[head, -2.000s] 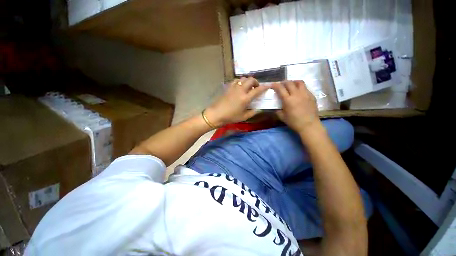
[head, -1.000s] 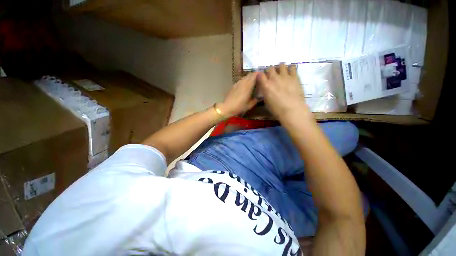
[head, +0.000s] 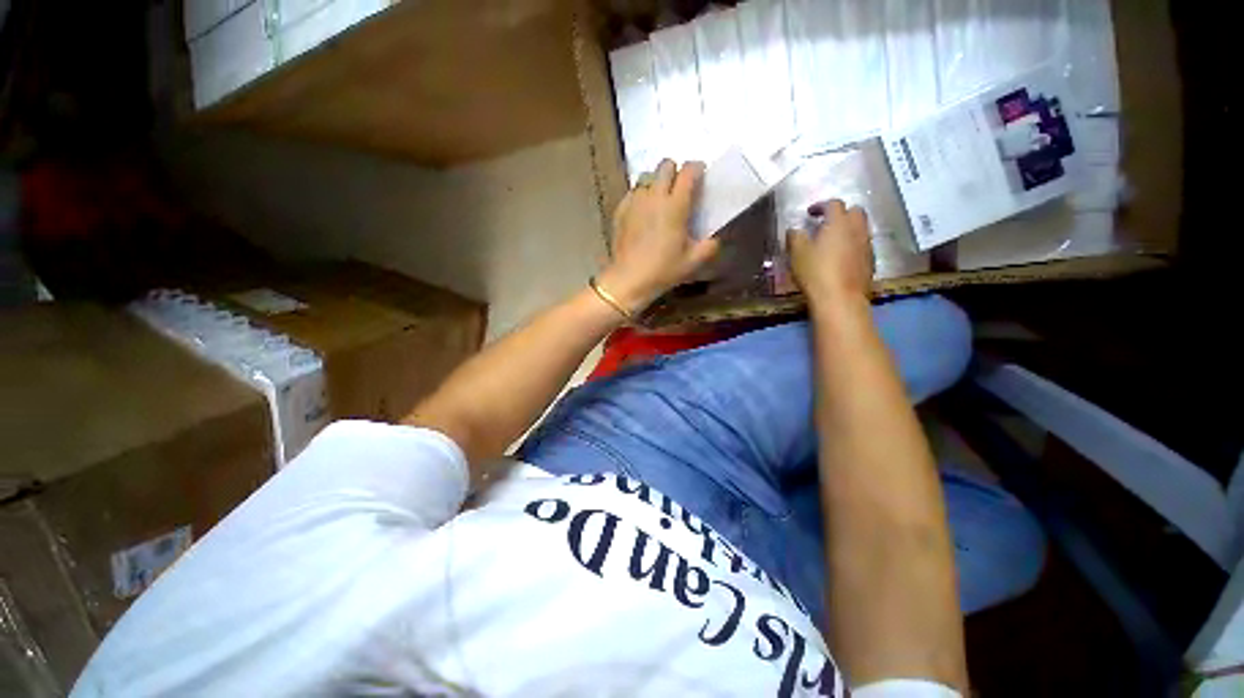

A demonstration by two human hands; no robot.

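Note:
An open master carton (head: 1153,137) at the top right holds a tight row of white retail boxes (head: 832,75) in clear film. My left hand (head: 658,235), with a ring and a bracelet, holds a white retail box (head: 729,191) tilted over the carton's near left corner. My right hand (head: 830,252) is over the near side, with its fingertips on a film-wrapped box (head: 853,177); whether they grip it is unclear. A product box (head: 975,153) with a dark purple picture lies slanted on the right, on top of other boxes.
A neighbouring filled carton (head: 450,82) stands at the upper left. A closed carton (head: 396,334) at the left bears a white ridged strip (head: 225,341). A red item (head: 655,352) lies by my knee. A pale chair-like frame (head: 1105,443) is at the right.
My hands, together at the carton's near left part before, have moved apart. My left hand now has a tilted white box, and my right hand has moved right onto the wrapped box.

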